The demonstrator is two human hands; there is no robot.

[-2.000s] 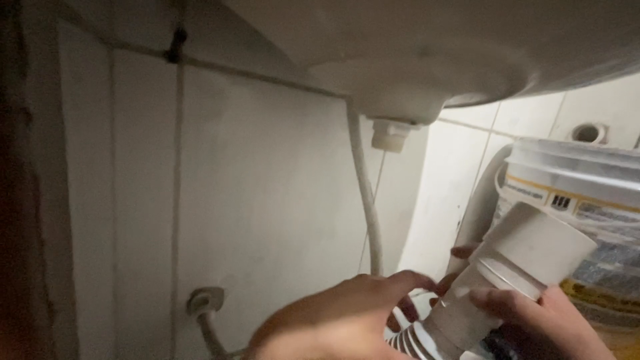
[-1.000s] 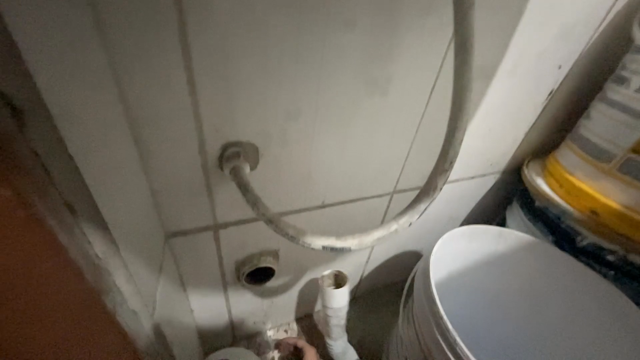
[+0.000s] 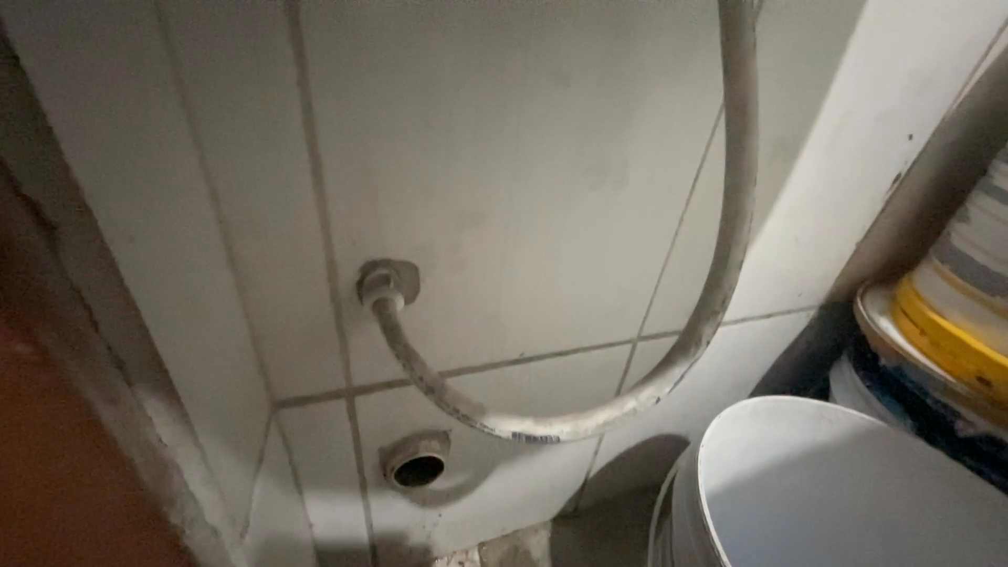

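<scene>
Neither my left hand nor my right hand shows in the head view. A flexible water supply hose hangs in a loop from the top edge and curves left to a fitting on the tiled wall. Below that fitting, an open round drain pipe stub sticks out of the wall with a dark mouth. No white plastic pipe is visible in this frame.
A white bucket with an open top stands at the lower right. Behind it are stacked containers, one with a yellow band. A blurred orange-brown surface borders the left side.
The view has tilted down from the basin's underside. My hands, earlier on a white plastic drain fitting, are out of sight; the white pipe seen low near the stub a second ago is also out of view.
</scene>
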